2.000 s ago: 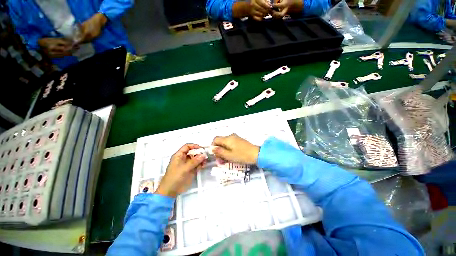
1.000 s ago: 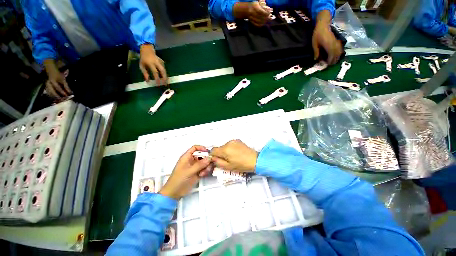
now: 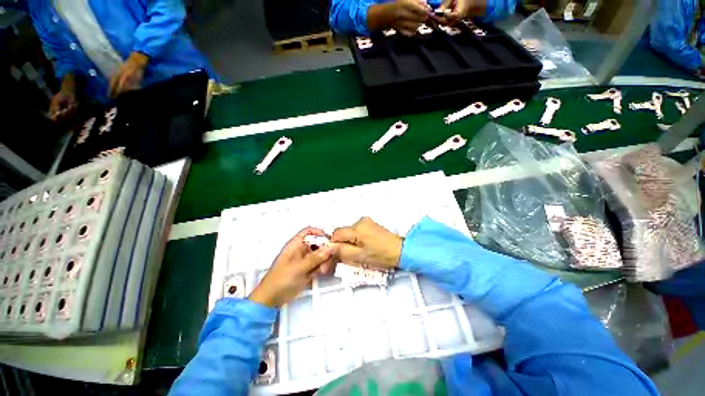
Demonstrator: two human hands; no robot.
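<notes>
My left hand [image 3: 292, 269] holds a pale square part with a dark round centre [image 3: 315, 244] above the white parts tray [image 3: 332, 196]. My right hand [image 3: 366, 244] touches the same part from the right, its fingers meeting the left fingers; whether it also grips a strip part is hidden. A small pile of strip parts [image 3: 362, 274] lies on the tray below my right hand. Square parts with dark centres sit in the tray's left cells [image 3: 233, 287], partly covered by my left forearm.
Tray stack [image 3: 66, 255] at left. Key-shaped units [image 3: 389, 136] lie scattered on the green belt [image 3: 325, 158]. Clear bags of strip parts [image 3: 591, 240] at right. Black trays [image 3: 456, 73] opposite and at left [image 3: 154, 116], with other workers' hands at them. A metal post leans at upper right.
A key-shaped unit is now on the belt at left, absent two seconds ago, and another is near the black tray. Neighbouring workers' hands have drawn back. My hands stay joined at the square part.
</notes>
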